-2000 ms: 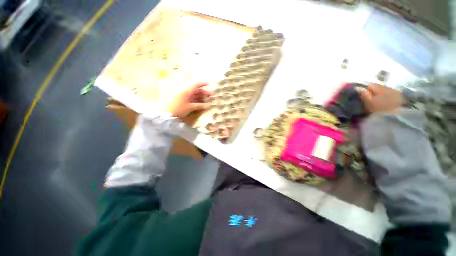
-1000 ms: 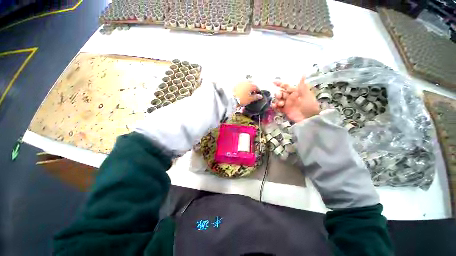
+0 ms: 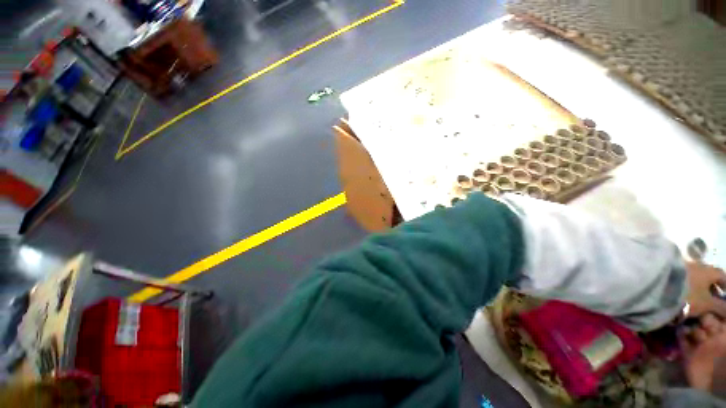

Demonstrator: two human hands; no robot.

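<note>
My left hand [image 3: 704,288] is at the right edge of the picture, its arm reaching across the table over the board side of the pink block. A small ring seems to be at its fingers, but blur and the edge hide the grip. My right hand [image 3: 705,351] is close below it, cut off by the edge. The pink block [image 3: 557,343] with its white pad [image 3: 602,351] lies on the mottled round base [image 3: 509,319], partly under my left sleeve. Rings [image 3: 549,163] stand in rows on the tan board [image 3: 446,103].
One loose ring [image 3: 696,249] lies on the white table [image 3: 637,103] near my left hand. Ring-filled trays [image 3: 637,60] line the far edge. A red bin [image 3: 127,351] on a cart stands at lower left. Grey floor with yellow lines lies left of the table.
The view has swung left, so the hands and pink block now sit at the right edge and more floor shows. The plastic bag of rings is out of view.
</note>
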